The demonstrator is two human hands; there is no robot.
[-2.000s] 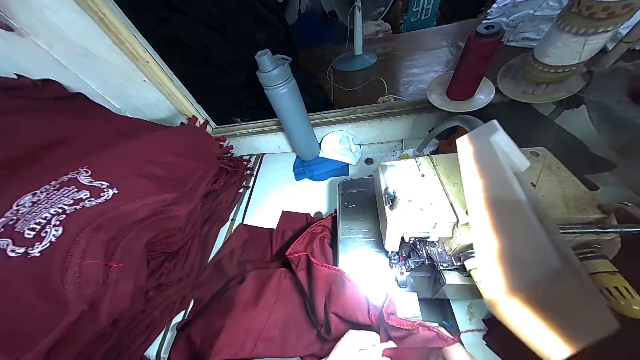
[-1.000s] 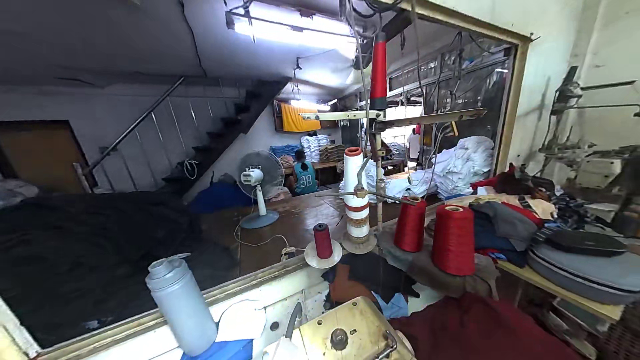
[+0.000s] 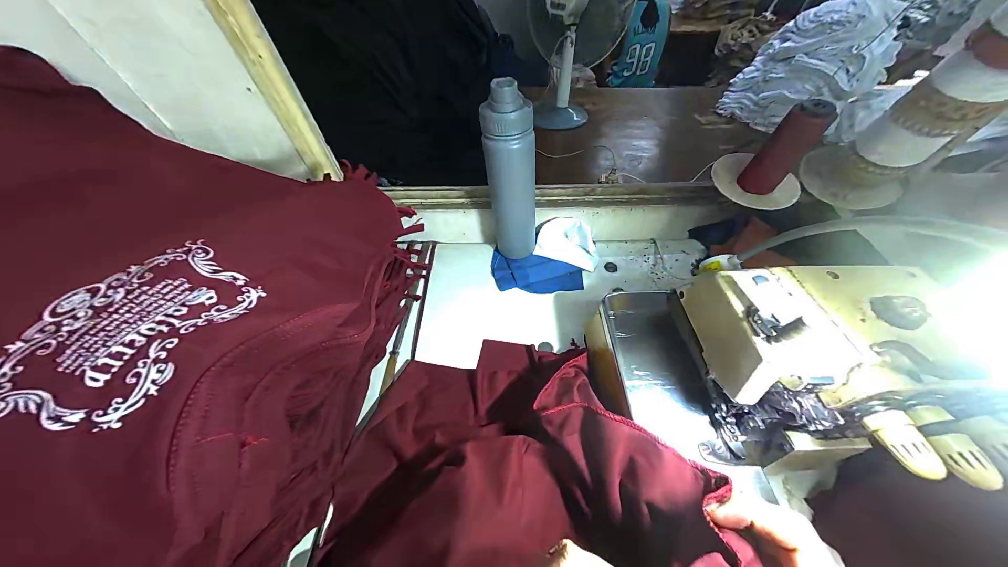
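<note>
My right hand [image 3: 768, 526] pinches the stitched edge of a maroon fabric piece [image 3: 512, 480], close to the front of an overlock sewing machine [image 3: 787, 331]. Only a small part of my left hand [image 3: 577, 556] shows at the bottom edge, against the same cloth; its fingers are mostly hidden. The fabric lies bunched on the white table, its overlocked seam running from the machine's metal plate down to my right hand. Left of it is a pile of maroon garments [image 3: 260, 346] with a white printed design on top.
A grey-blue bottle [image 3: 510, 173] stands behind, by blue and white cloth scraps [image 3: 539, 272]. Maroon thread on a cone [image 3: 787, 150] sits at the right of the ledge. Beyond the wooden frame are a fan [image 3: 563, 71] and part of a person in a teal shirt [image 3: 642, 47].
The view tilted up to the room and came back down. Two seconds ago both hands were at the cloth before the needle area; my right hand now holds the seam edge beside the machine.
</note>
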